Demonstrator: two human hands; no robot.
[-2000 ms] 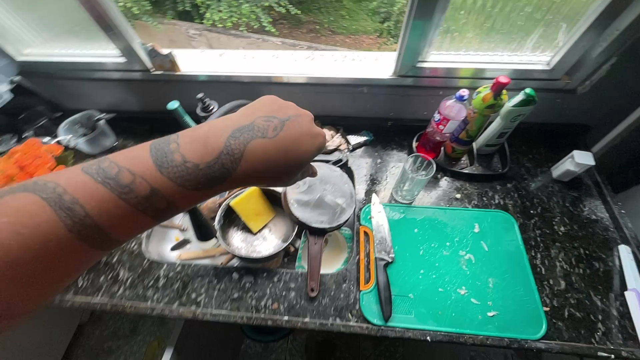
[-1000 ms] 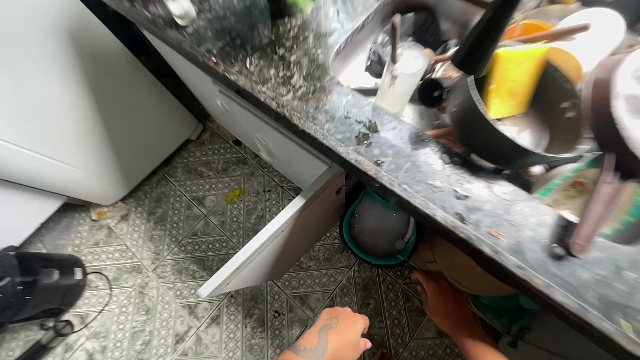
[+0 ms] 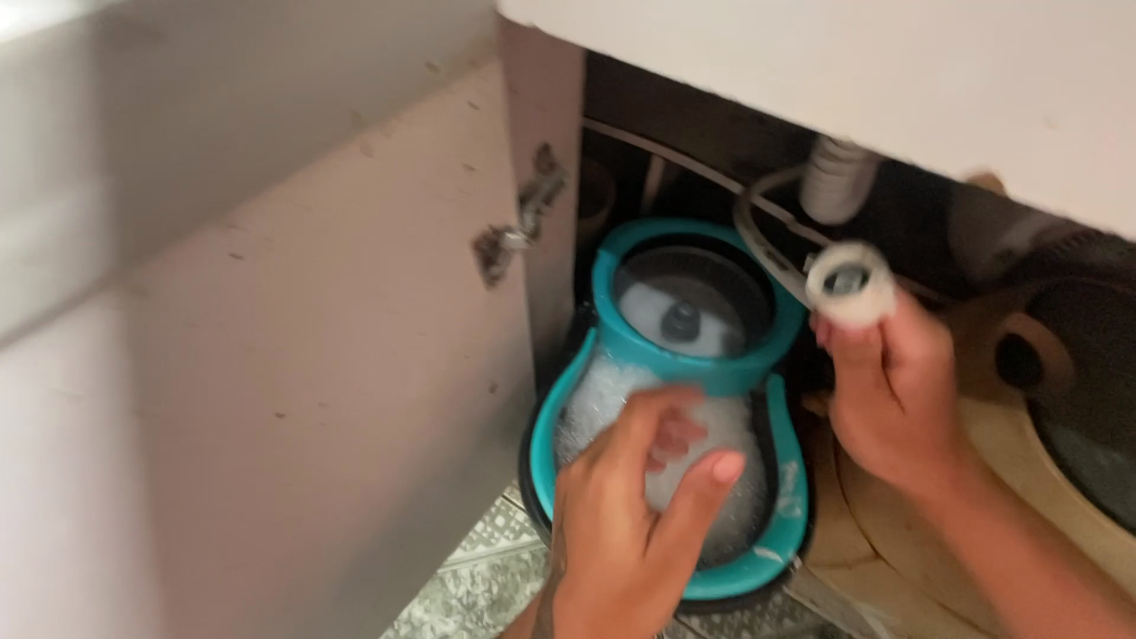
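Observation:
A teal spin-mop bucket (image 3: 785, 479) with foamy water stands on the floor under the counter, its round wringer basket at the far end. Over the foam hangs my left hand (image 3: 635, 497), fingers curled and apart, with nothing in it. To the right of the basket, my right hand (image 3: 896, 390) grips a white plastic pipe fitting (image 3: 852, 284) whose round mouth faces me. A ribbed white drain hose (image 3: 836, 182) comes down behind the fitting; whether the two are joined cannot be told.
On the left stands the open cabinet door (image 3: 337, 355) with its metal hinge (image 3: 519, 222). A thin hose (image 3: 674, 151) runs through the dark space. At the right is a beige rounded object (image 3: 985, 444) with a dark opening. Patterned floor tiles (image 3: 479, 577) show below the door.
The view has moved from the countertop down into the cabinet. My right hand now holds the white fitting, and my left hand is over the bucket. The cabinet door stood open one second ago too.

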